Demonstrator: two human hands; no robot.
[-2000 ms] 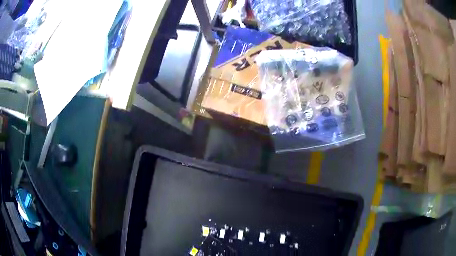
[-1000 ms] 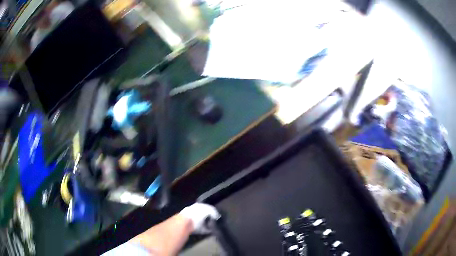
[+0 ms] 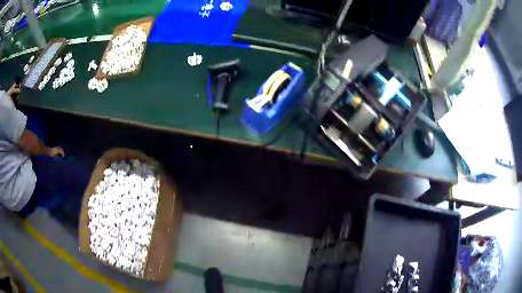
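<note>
Neither my left hand nor my right hand is in view. A deep brown carton (image 3: 169,229) full of small white parts (image 3: 123,214) stands on the floor at the lower left. A large black tote (image 3: 409,229) is at the lower right, cut off by the bottom edge, with small shiny parts (image 3: 396,274) in it. On the green bench (image 3: 166,103) lie a dark handheld scanner (image 3: 223,86) and a blue tape dispenser (image 3: 275,97). A shallow cardboard tray (image 3: 124,48) holds white parts, with a few loose white pieces (image 3: 98,84) beside it.
A co-worker (image 3: 14,154) is at the left edge, beside a narrow tray of small parts (image 3: 44,66). A blue sheet (image 3: 194,23) lies at the back. A black divided organiser (image 3: 366,117) and a mouse (image 3: 424,142) are on the right. Yellow lines (image 3: 74,260) cross the floor.
The view has swung left along the bench, bringing in the carton and co-worker. The black tote now shows further right. The white-gloved hand at its edge has gone out of view.
</note>
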